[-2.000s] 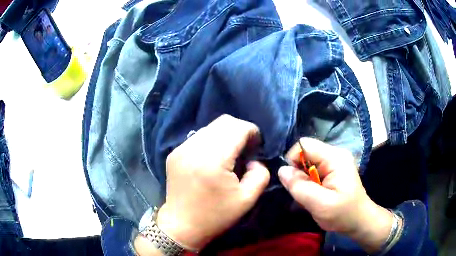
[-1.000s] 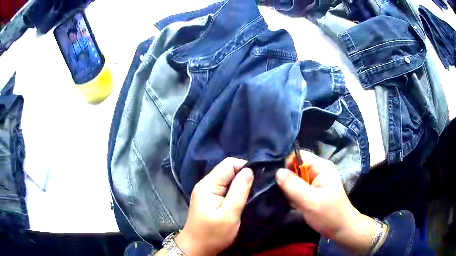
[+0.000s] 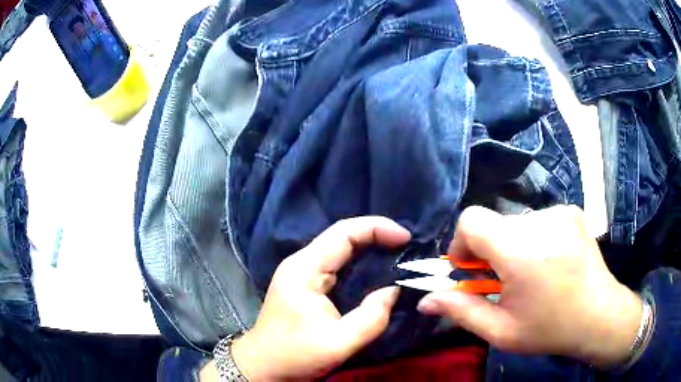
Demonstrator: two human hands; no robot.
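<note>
The denim jacket (image 3: 358, 142) lies bunched in front of me, dark blue outside, pale grey-blue inside. My left hand (image 3: 328, 298) lies on its near part, thumb and forefinger apart around a dark patch of cloth; whether the other fingers grip cloth is hidden. My right hand (image 3: 530, 280) holds the orange-handled thread snips (image 3: 478, 286), blades slightly open and pointing left into the gap between my left thumb and forefinger. No loose thread can be made out.
A smartphone (image 3: 88, 46) leans on a yellow roll (image 3: 124, 91) at the upper left of the white table (image 3: 82, 179). A small pale stick (image 3: 57, 248) lies at the left. Other denim pieces lie at the right (image 3: 616, 52) and left edge (image 3: 13, 224).
The snips have turned to point left, and their blades now show apart. My left thumb and forefinger, close together before, have spread. The view has shifted slightly.
</note>
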